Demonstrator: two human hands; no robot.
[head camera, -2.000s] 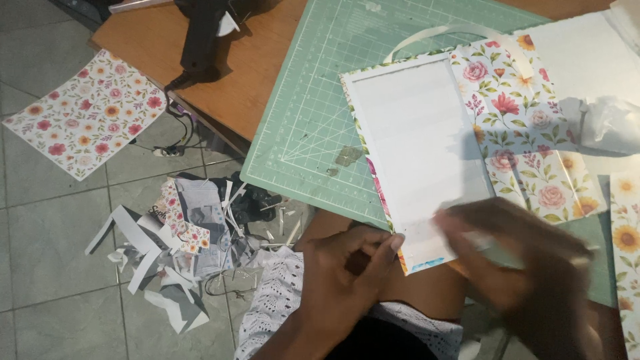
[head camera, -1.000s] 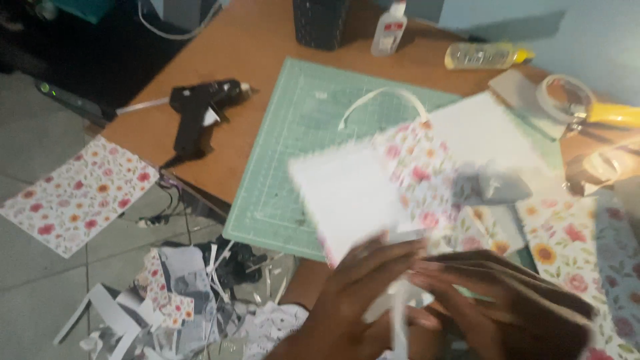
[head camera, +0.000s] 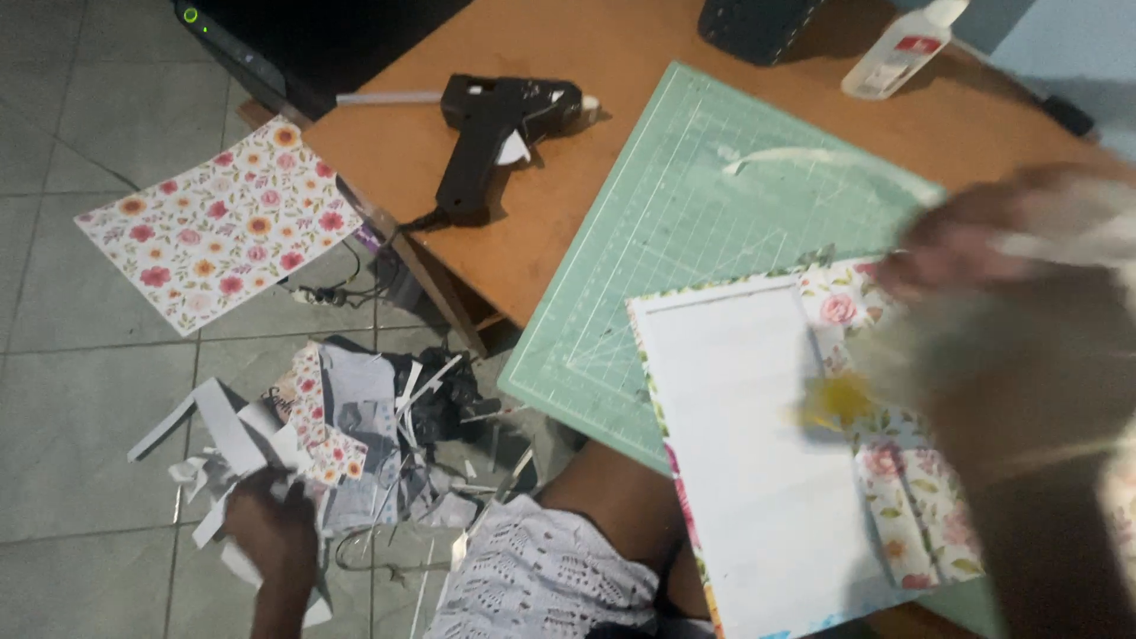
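Note:
My left hand (head camera: 271, 524) is low at the left, against the white paper scraps (head camera: 231, 435) on the floor; whether its fingers grip any is unclear. My right hand (head camera: 967, 231) is heavily blurred over the right side of the green cutting mat (head camera: 603, 266). Close to it are a pale translucent blur and a blurred yellow tip (head camera: 839, 399); whether the hand holds them cannot be told. Below and left of that hand, a white panel (head camera: 754, 453) edged with floral paper lies partly over the mat. Floral-covered strips (head camera: 923, 524) adjoin its right side, partly hidden by my forearm.
A black hot glue gun (head camera: 488, 133) with a glue stick lies on the wooden table (head camera: 399, 160). Behind the mat stand a white-capped bottle (head camera: 896, 53) and a dark container (head camera: 754, 27). A floral sheet (head camera: 222, 222) overlaps the table's left corner; cables hang below.
My hands were together in front of the panel one second ago. Now they are apart, the left down at the scraps and the right over the mat's right side.

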